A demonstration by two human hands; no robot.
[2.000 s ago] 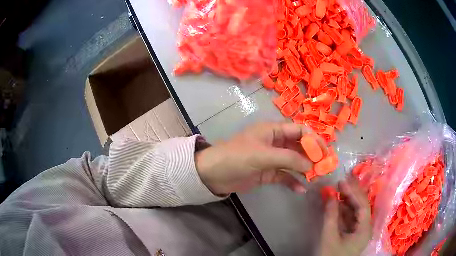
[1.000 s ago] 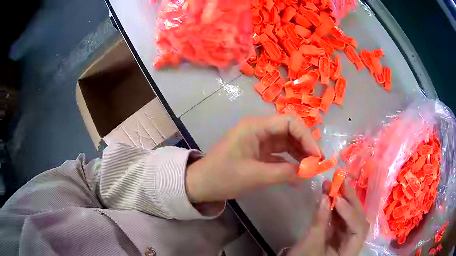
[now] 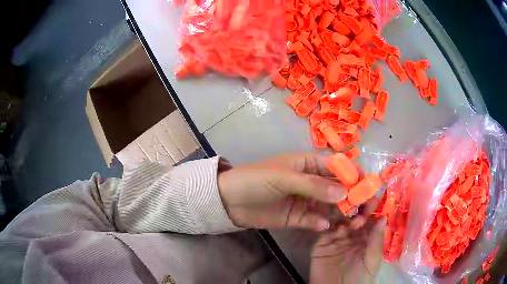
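Note:
My left hand [image 3: 283, 191] reaches in from the left, palm down, and holds several orange plastic parts [image 3: 364, 189] between thumb and fingers. My right hand [image 3: 347, 249] is just below it, cut off by the bottom edge, palm up with fingers spread. Its fingertips are close under the held parts; whether they touch them I cannot tell. An open poly bag of orange parts [image 3: 458, 205] lies right of my hands, rim folded open. A loose pile of the same parts [image 3: 339, 72] lies on the grey tabletop [image 3: 239, 122] beyond my hands.
A large poly bag of parts [image 3: 233, 36] lies at the table's upper left, touching the pile. An open cardboard carton [image 3: 130, 105] stands on the floor at left. A dark green surface [image 3: 467, 33] borders the table at upper right.
The part that my right hand held between its fingers a second ago no longer shows there; that hand has opened palm up. My left hand has turned, showing its parts' broad faces.

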